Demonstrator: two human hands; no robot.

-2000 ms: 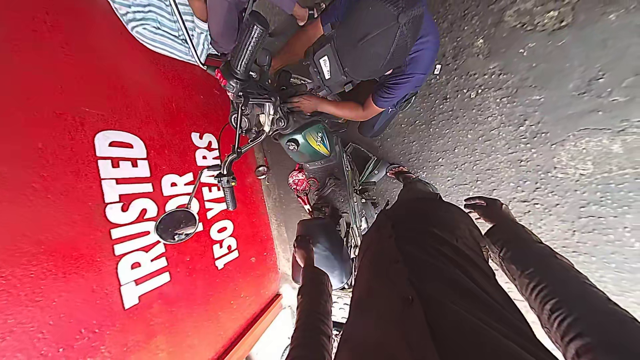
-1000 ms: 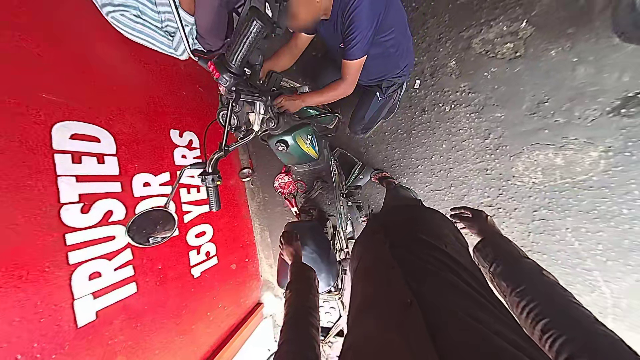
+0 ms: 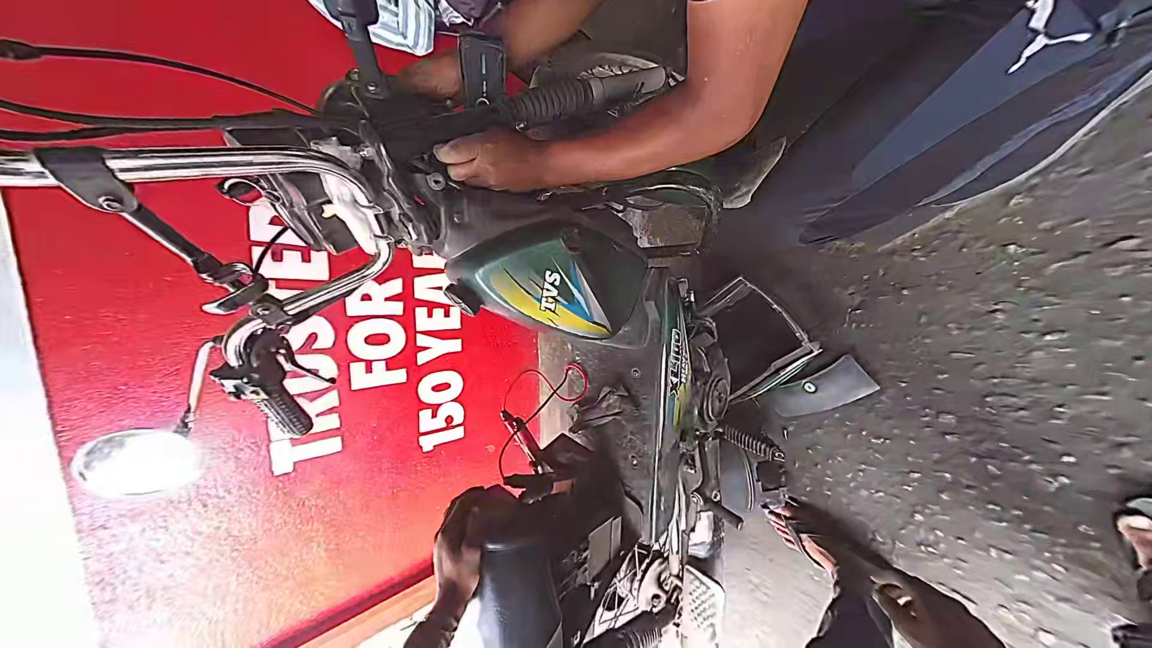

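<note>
A green TVS moped with a painted fuel tank (image 3: 549, 288) stands across the middle of the head view. At the lower middle, my left hand (image 3: 461, 540) is curled over the front edge of the black moped seat (image 3: 517, 589). A red wire loop (image 3: 571, 382) and dark leads lie just ahead of that hand. My right hand (image 3: 904, 601) hangs beside the moped at the lower right, touching nothing that I can see; its fingers are blurred. Below the handlebar (image 3: 261, 162), a co-worker's hand (image 3: 486, 160) touches the steering area, and their other hand is partly hidden.
A red wall (image 3: 162, 360) with large white lettering runs along the left side. The round mirror (image 3: 139, 463) sticks out toward it. A co-worker's bent leg (image 3: 900, 117) is at the upper right, above rough pavement (image 3: 945, 342). Part of another foot (image 3: 1136, 531) shows at the right edge.
The view has come much closer to the moped. My left hand remains at the seat. A red object seen ahead of the seat earlier does not show in the same form now; red wire shows there.
</note>
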